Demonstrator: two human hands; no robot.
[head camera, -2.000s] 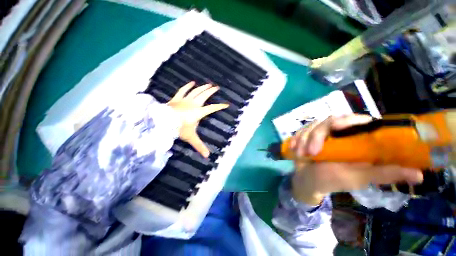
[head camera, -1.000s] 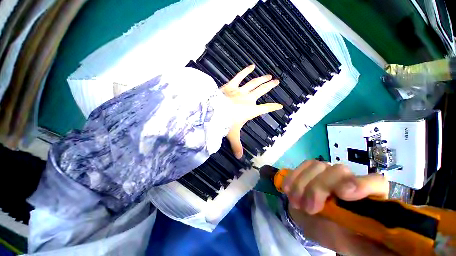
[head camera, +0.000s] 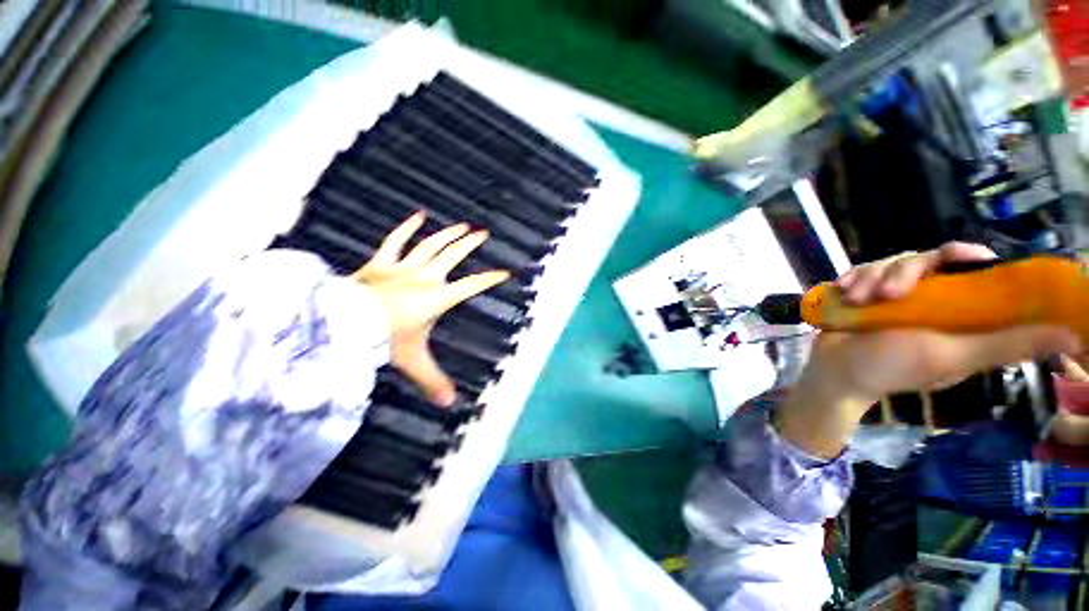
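Observation:
Black strip parts (head camera: 478, 167) lie side by side on a white foam sheet (head camera: 143, 269), their notched ends along the right edge. My left hand (head camera: 428, 292) rests on them, fingers spread, holding nothing. My right hand (head camera: 884, 346) grips the orange electric screwdriver (head camera: 979, 298), right of the parts. The screwdriver's dark nose points left, over the white screw feeder (head camera: 717, 275) at its pickup mechanism. The image is blurred; whether a screw is on the bit cannot be told.
The green bench mat (head camera: 573, 412) lies under the sheet. Small dark specks (head camera: 627, 358) lie left of the feeder. A yellowish wrapped post (head camera: 764, 125) stands at upper right. Layered sheets (head camera: 60, 96) are at upper left, blue bins (head camera: 1027, 543) at lower right.
The screwdriver in my right hand has moved from the parts' notched ends to the feeder. My left hand stays spread on the parts. The camera view has shifted.

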